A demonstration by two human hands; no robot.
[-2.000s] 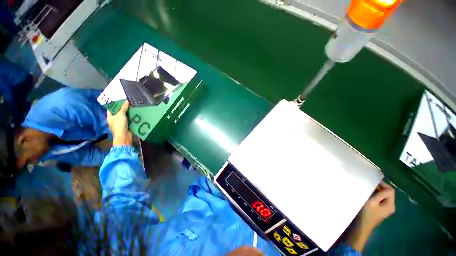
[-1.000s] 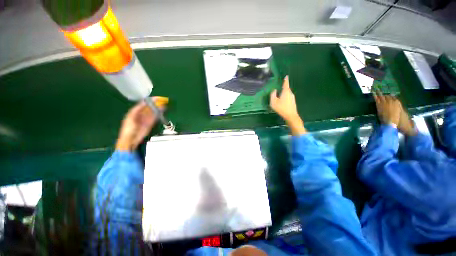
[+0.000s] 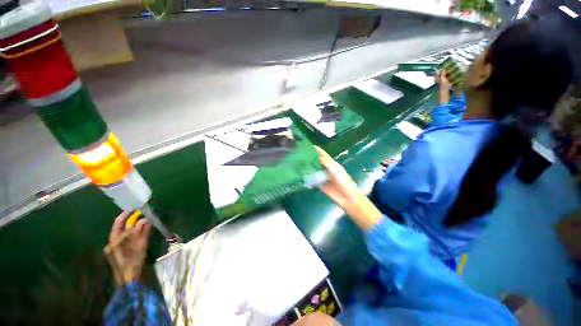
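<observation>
A flat white and green retail box (image 3: 271, 167) with a dark tablet picture lies over the belt, just behind the scale, slightly tilted. Its near edge meets or overhangs the far edge of the scale's white platform (image 3: 245, 270). My right hand (image 3: 337, 184) grips the box's right edge; its fingertips are partly hidden. My left hand (image 3: 129, 245) is beside the signal tower's rod, left of the scale, fingers apart and empty, with a yellow cap on a fingertip. The platform is bare. Part of the scale's keypad (image 3: 318, 302) shows at the bottom.
The signal tower (image 3: 102, 159) stands at the left with its orange section lit. More boxes (image 3: 328, 114) lie further along the green belt (image 3: 51, 255). A person in a blue smock (image 3: 433, 172) works at the right, holding a green item. A pale wall runs behind.
The view has swung up and right along the line. My right hand has taken hold of the box and brought it nearer the scale. My left hand remains near the tower's rod.
</observation>
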